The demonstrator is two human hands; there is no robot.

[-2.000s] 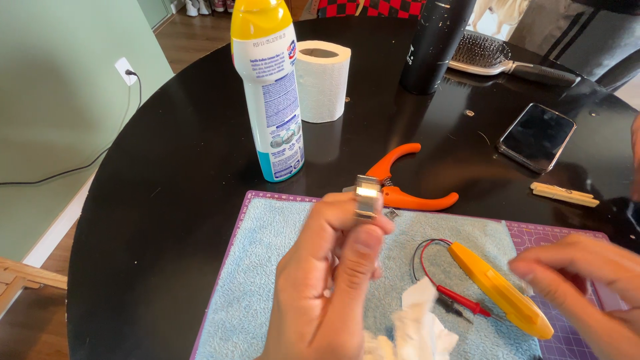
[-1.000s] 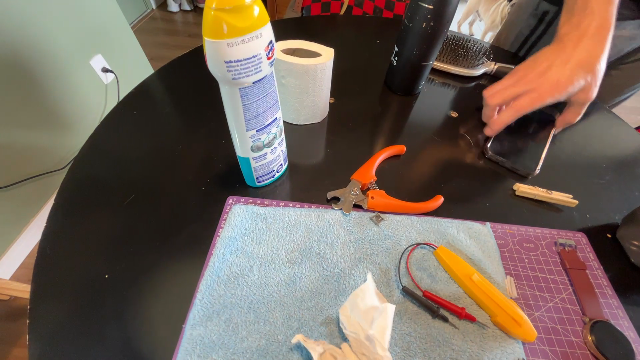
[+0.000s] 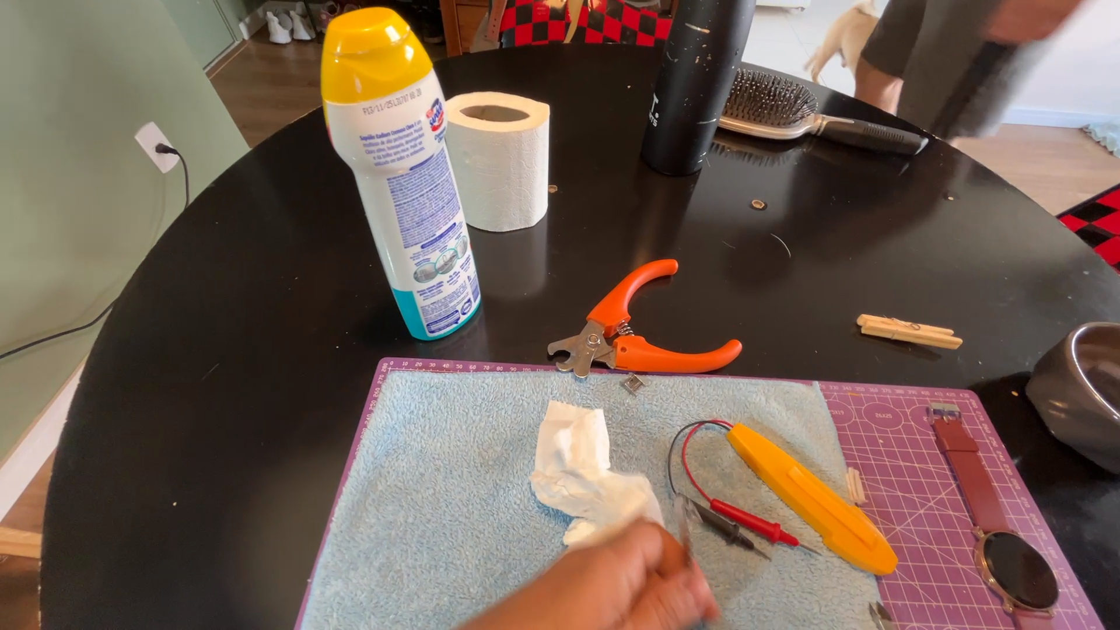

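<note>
My left hand [image 3: 612,582], blurred, is at the bottom centre, its fingers closed around a thin object [image 3: 685,525] too blurred to identify. Just beyond it, crumpled white tissue [image 3: 573,446] lies on a light blue towel [image 3: 437,490]. To the right of the hand are a yellow electrical tester [image 3: 809,499] and its red probe [image 3: 757,522] and black probe [image 3: 726,527]. Orange-handled pet nail clippers [image 3: 612,341] lie open behind the towel, beside a small metal piece [image 3: 632,383]. My right hand is out of view.
A cleaner bottle [image 3: 407,201], toilet roll [image 3: 503,171], black flask [image 3: 697,87] and hairbrush [image 3: 774,109] stand or lie behind. At right are a clothespin [image 3: 908,332], dark bowl [image 3: 1081,394] and watch [image 3: 1017,569] on a purple cutting mat [image 3: 910,472]. A person [image 3: 954,61] and dog [image 3: 844,44] are beyond.
Another person's hand was at the phone on the right a second ago; hand and phone are gone from the table. My left hand has come back into view, and my right hand has left it.
</note>
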